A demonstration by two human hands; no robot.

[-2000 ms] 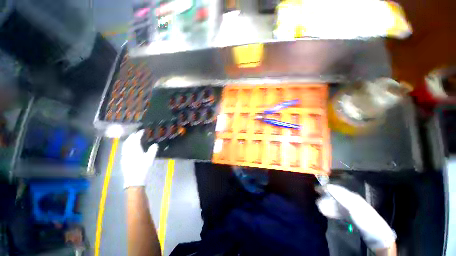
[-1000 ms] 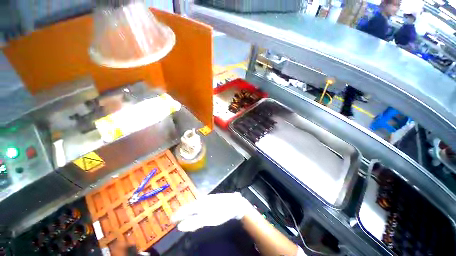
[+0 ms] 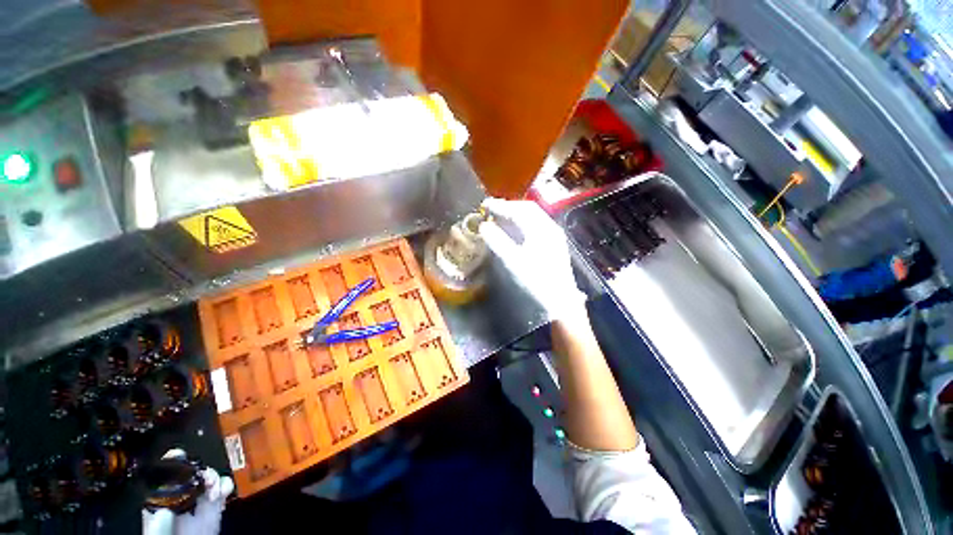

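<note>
My right hand, white-gloved, is at the top of the flux bottle, its fingertips by the whitish top; whether they grip something there is unclear. My left hand, white-gloved and partly cut off by the bottom edge, holds a toroidal coil over the dark mat. Several more coils stand in rows on that mat. The orange slotted board lies between my hands, with blue-handled cutters lying open on it.
The steel machine with a white and yellow wrapped roll stands behind the board. An orange panel rises behind the bottle. To the right are a red bin of coils, a steel tray with black parts and another tray.
My right hand has moved from over the board's right part up to the bottle. My left hand has come into view at the lower left with a coil.
</note>
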